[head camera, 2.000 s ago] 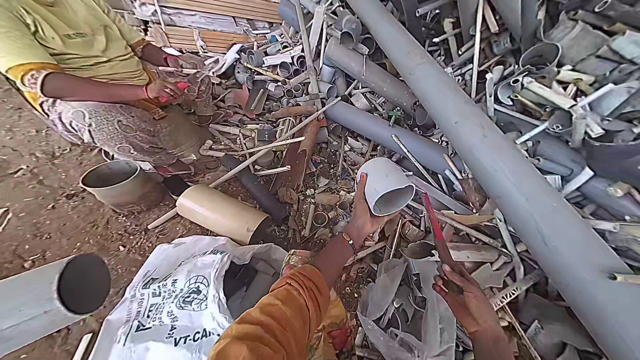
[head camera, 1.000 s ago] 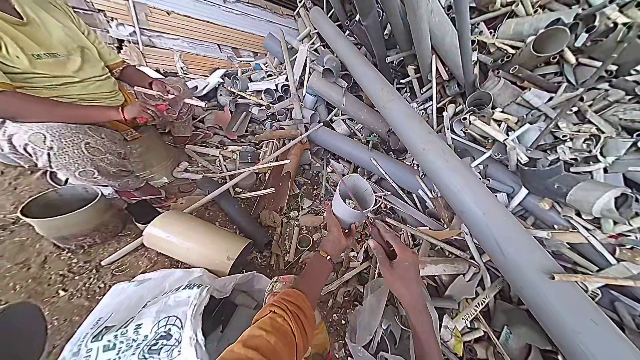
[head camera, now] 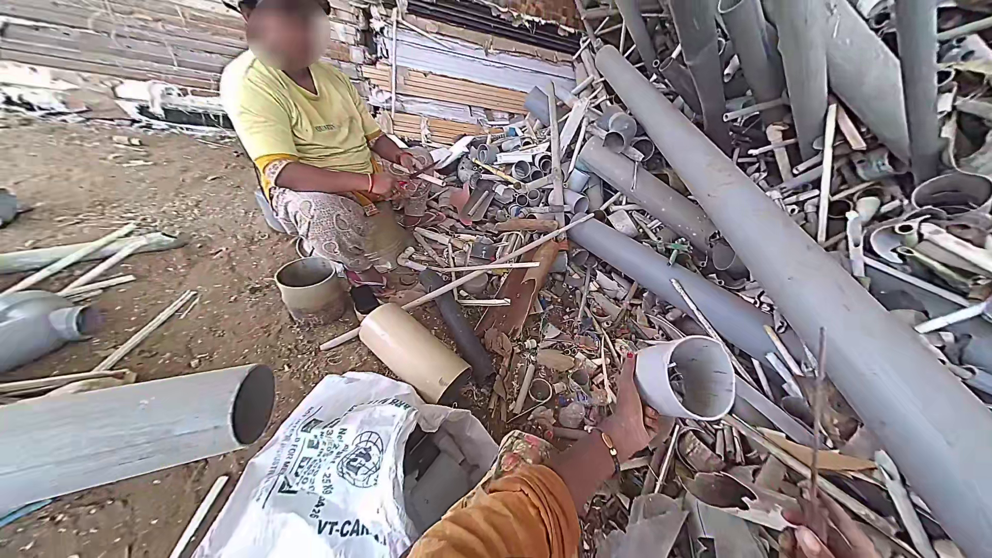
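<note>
My left hand grips a short grey plastic pipe piece from its left side, its wide mouth facing me and to the right. At the lower right edge, my right hand is closed on a thin-bladed tool held upright, seen edge-on; part of this hand is cut off by the frame. The blade stands apart from the pipe piece, to its right. Below my left arm, a white woven sack with printing on it lies open, with grey plastic pieces inside.
Long grey pipes slant across a heap of plastic scrap on the right. A beige pipe section and an upright round container are on the dirt ground. A large grey pipe lies at left. Another person sits beyond, hands working on something.
My right hand has moved away from the pipe piece to the right, with the tool. The pipe piece in my left hand has turned. The view has swung up and left.
</note>
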